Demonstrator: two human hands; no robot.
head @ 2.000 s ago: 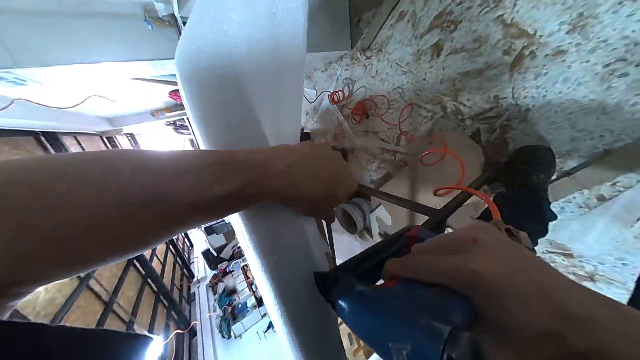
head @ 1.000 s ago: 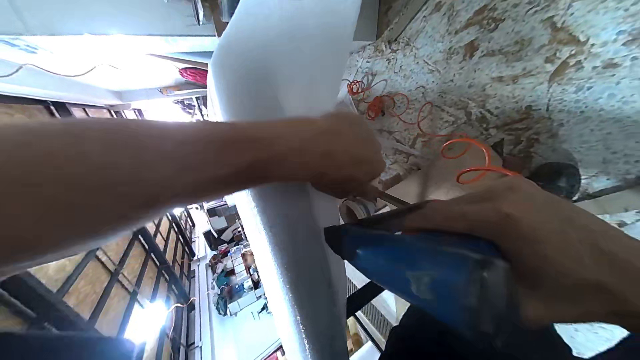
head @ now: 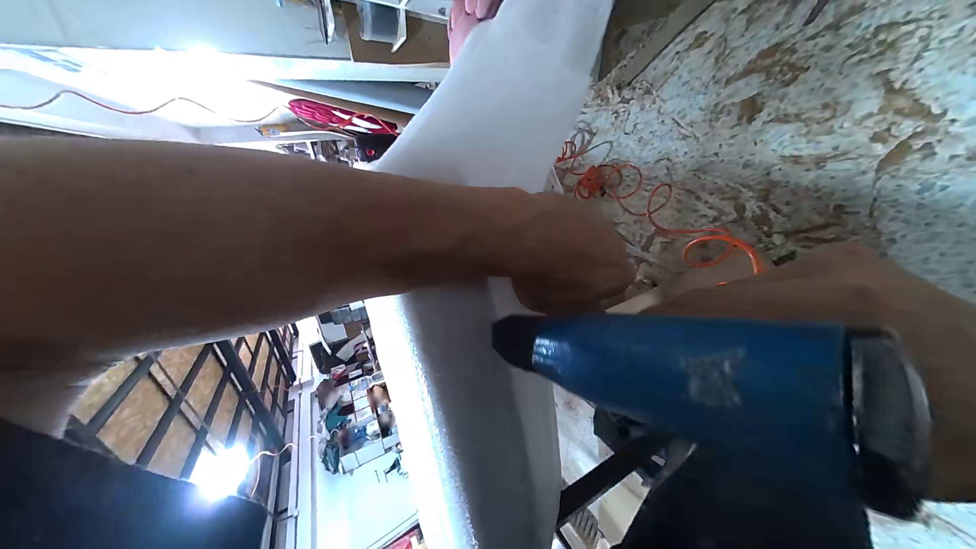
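A long white padded piece (head: 488, 396) runs from top to bottom through the middle. Across it from the left reaches my left hand (head: 568, 248), curled at the right edge of the padding; its fingertips are hidden. My right hand (head: 816, 290), blurred, is wrapped round the far side of a blue power tool (head: 686, 366) that looks like a pneumatic stapler. The tool's black nose points left and overlaps the padding just below my left hand; whether it touches is unclear. Another person's hand (head: 467, 27) lies at the padding's top end.
An orange coiled hose (head: 717, 236) trails over the debris-strewn, mottled floor (head: 808, 137). Dark metal supports (head: 610, 473) stand below the padded piece. A bundle of red cord (head: 335, 114) sits upper left. People and cluttered tables are farther off at lower left.
The tool has turned from slanting to nearly level, its nose now closer to my left hand. Another person's hand has come into view at the top. The view has shifted.
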